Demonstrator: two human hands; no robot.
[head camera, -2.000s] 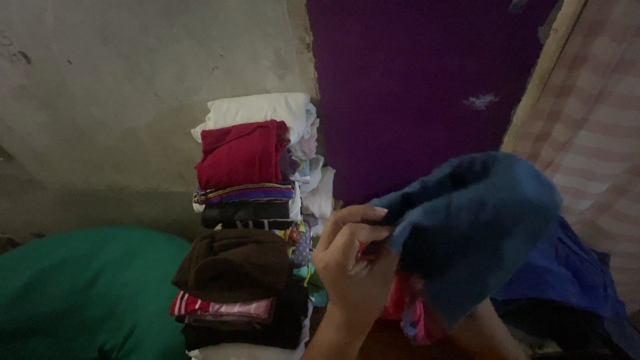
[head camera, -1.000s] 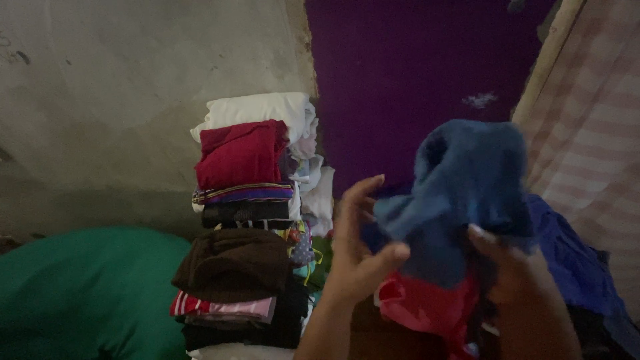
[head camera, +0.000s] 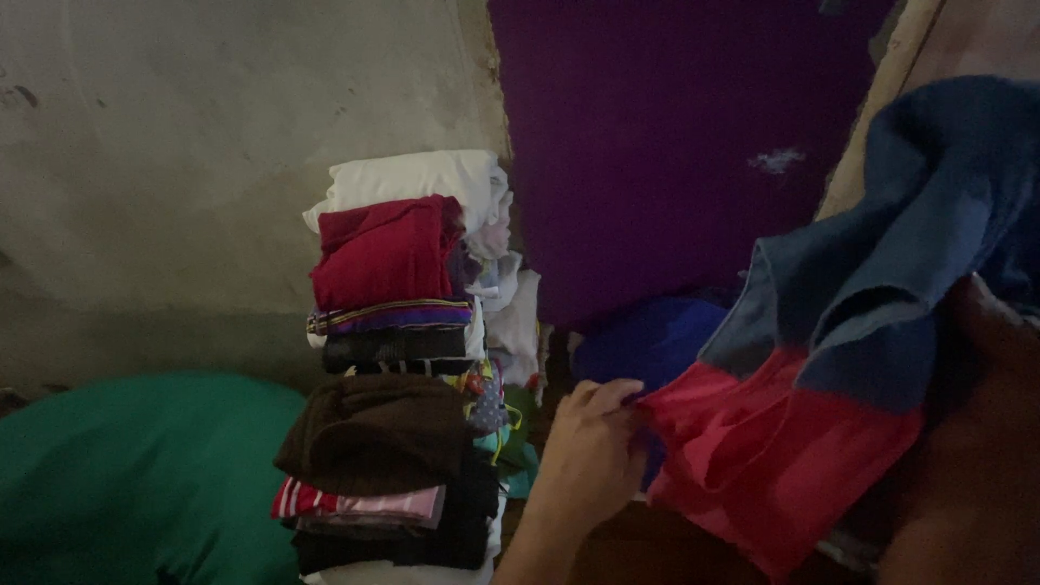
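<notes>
A two-tone garment, blue above and pinkish red below (head camera: 780, 463), hangs spread out at the right of the head view. My left hand (head camera: 597, 443) pinches the left edge of its red part between thumb and fingers. My right hand (head camera: 975, 422), dark and blurred at the right edge, is at the blue part; the cloth hides its fingertips, so its grip is not plain. Left of my hands stand stacks of folded clothes, with a dark brown garment (head camera: 374, 435) on the near stack and a red one (head camera: 386, 252) and a white one (head camera: 414, 179) farther back.
A large green cloth bundle (head camera: 146, 479) lies at the lower left, beside the near stack. Blue cloth (head camera: 650, 341) lies behind my left hand. A grey wall (head camera: 227, 106) and a purple panel (head camera: 650, 146) rise behind, with a pale wooden frame edge (head camera: 877, 106) at the right.
The bunched blue and red garment has been opened out and moved to the right. My left hand now grips its red edge, and my right hand has moved toward the right edge of the view.
</notes>
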